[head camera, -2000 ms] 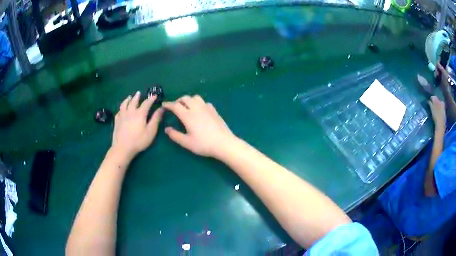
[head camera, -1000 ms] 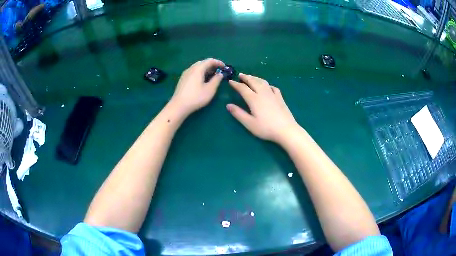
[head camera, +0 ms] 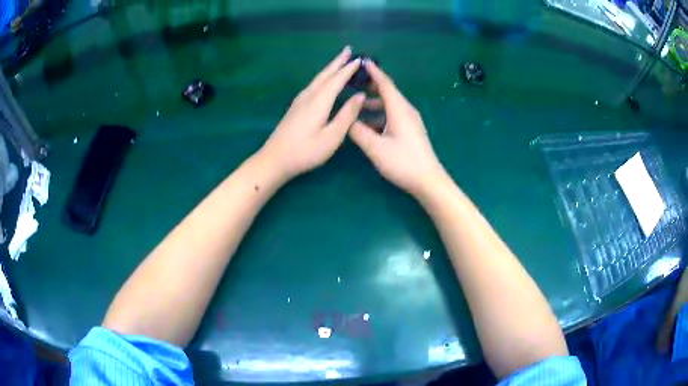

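Observation:
A small black unit [head camera: 363,62] is at the far side of the work area, between the fingertips of both hands and mostly hidden by them. My left hand [head camera: 313,128] has its fingertips on the unit's left side, thumb lower down. My right hand [head camera: 400,139] has its index fingertip on the right side, its thumb near the left thumb. Whether the unit is lifted off the bench I cannot tell. A second black unit [head camera: 198,93] lies on the green bench to the left, and a third [head camera: 473,73] lies to the right.
A black smartphone [head camera: 100,179] and crumpled white tissue [head camera: 30,207] lie at the left. At the right is a clear plastic tray [head camera: 577,203] with white paper [head camera: 640,194] on it. Part of a person in blue [head camera: 630,335] shows at the lower right. White scraps [head camera: 324,332] lie near the front edge.
The view has swung right, then slightly down. Both hands now meet at the middle unit; my right index fingertip has come up onto its right side, and the thumbs are closer together.

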